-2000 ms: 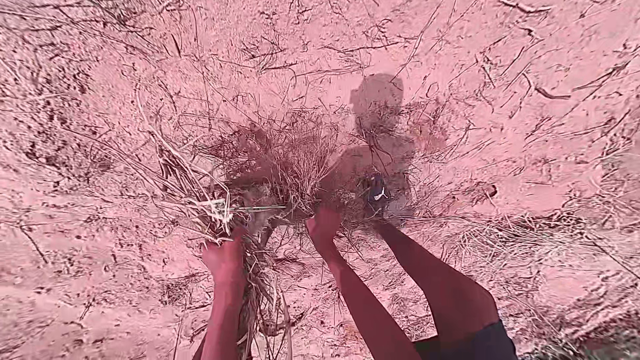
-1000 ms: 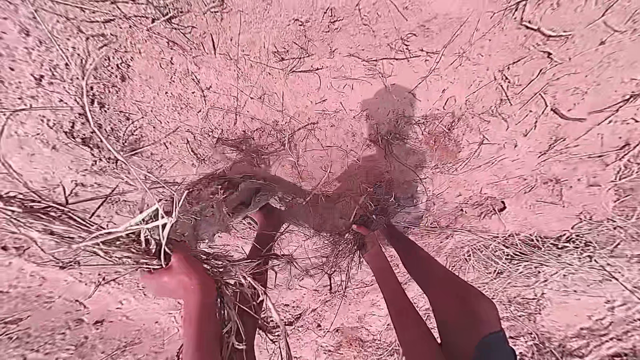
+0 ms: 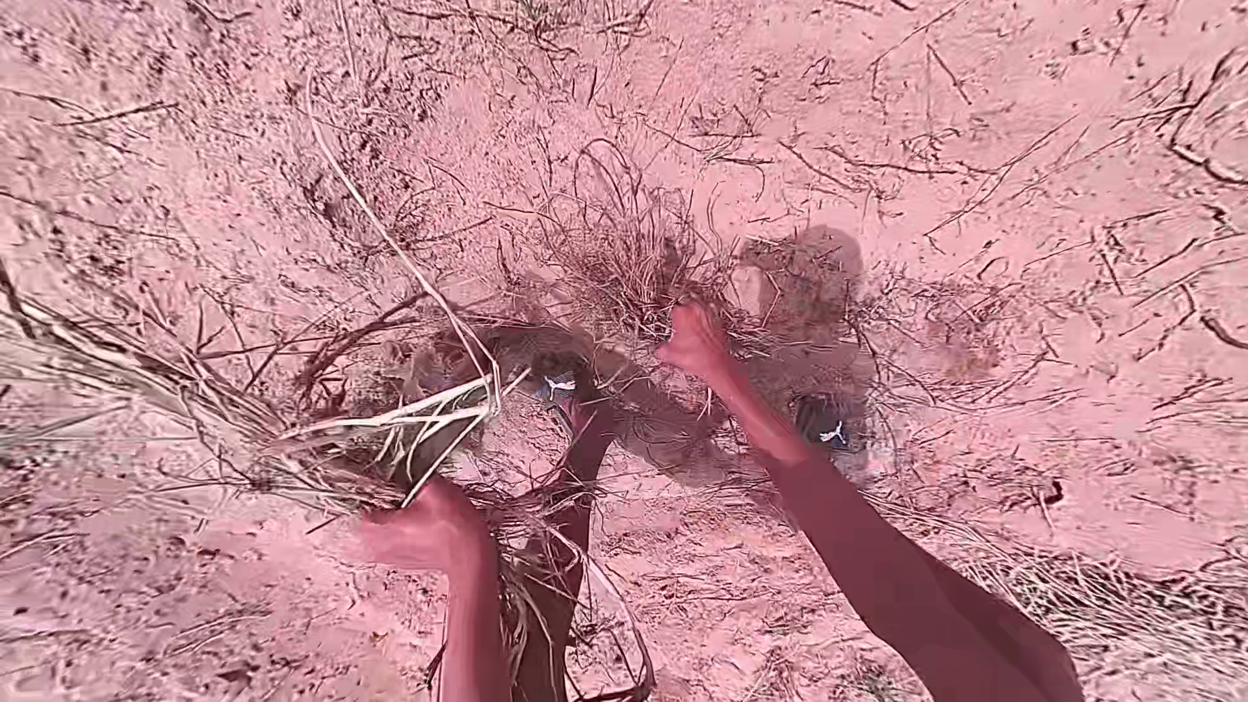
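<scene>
A bundle of long dry stalks [image 3: 234, 419] is gripped in my left hand [image 3: 424, 531]; its stems spread to the left edge and more hang down beside the wrist. My right hand [image 3: 697, 341] is at the lower right side of a dry, twiggy tuft [image 3: 634, 263] standing on the ground, its fingers curled against the stems. Whether the fingers are closed around them cannot be made out. Two dark sandals or shoes with white marks show below, one [image 3: 558, 390] between my hands and the other [image 3: 834, 434] beside my right forearm.
Pinkish dry soil is littered with loose twigs [image 3: 877, 166]. A swath of dry stalks [image 3: 1121, 604] lies at the lower right. My shadow [image 3: 809, 283] falls over the ground around the right hand and the feet.
My right hand has moved from low beside the leg up to a standing tuft. The left hand still holds its bundle, whose stalks now point left rather than upward as in the oldest frame.
</scene>
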